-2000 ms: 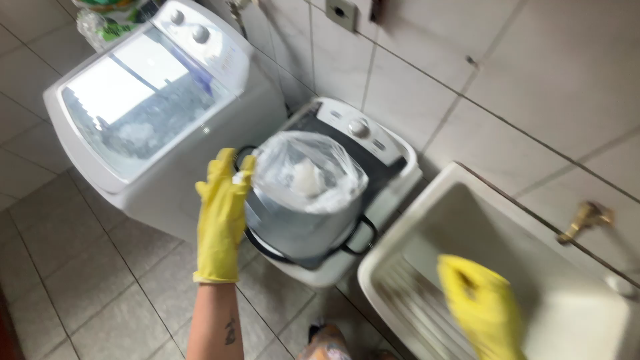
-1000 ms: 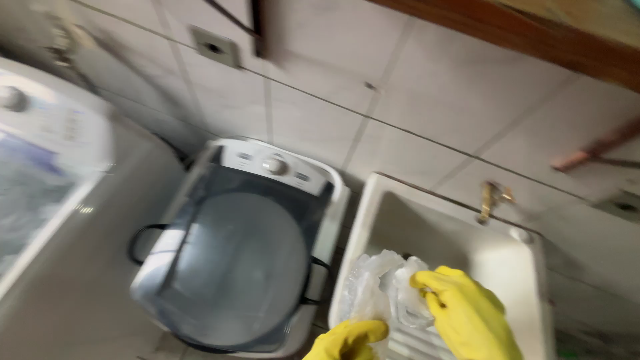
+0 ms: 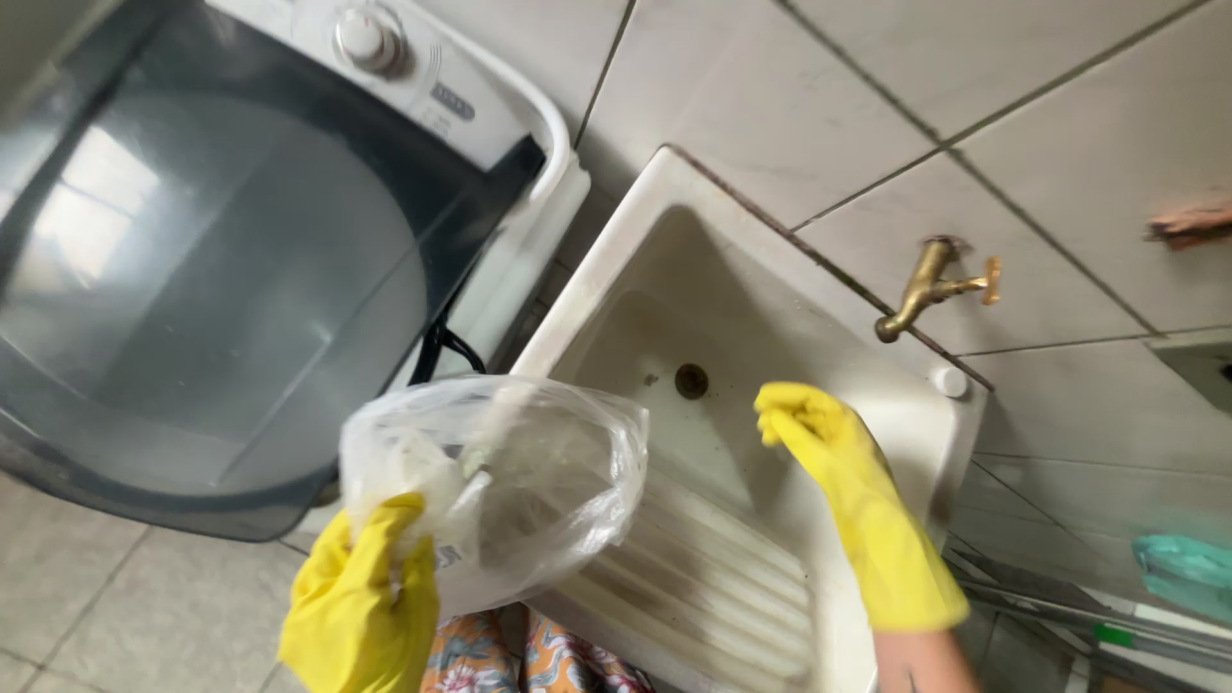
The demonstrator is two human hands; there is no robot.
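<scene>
My left hand (image 3: 366, 597), in a yellow rubber glove, grips the near left rim of a clear plastic bag (image 3: 587, 520). The bag's mouth gapes upward, and some whitish crumpled matter shows inside it. It hangs over the left edge of a white laundry sink (image 3: 741, 289) with a ribbed washboard (image 3: 703, 597). Above the basin, right of the drain (image 3: 691, 381), is my right hand (image 3: 818, 433), also gloved in yellow. Its fingers are curled, and whether anything is between them cannot be told.
A washing machine (image 3: 241, 289) with a dark translucent lid stands at the left, a black cable beside it. A brass tap (image 3: 929, 289) juts from the tiled wall over the sink. A green plastic bag (image 3: 1189, 573) lies at the far right.
Two seconds ago the bag lay on a large pot on the washing machine; one second ago both hands held crumpled plastic at the sink. My right hand is now apart from the bag.
</scene>
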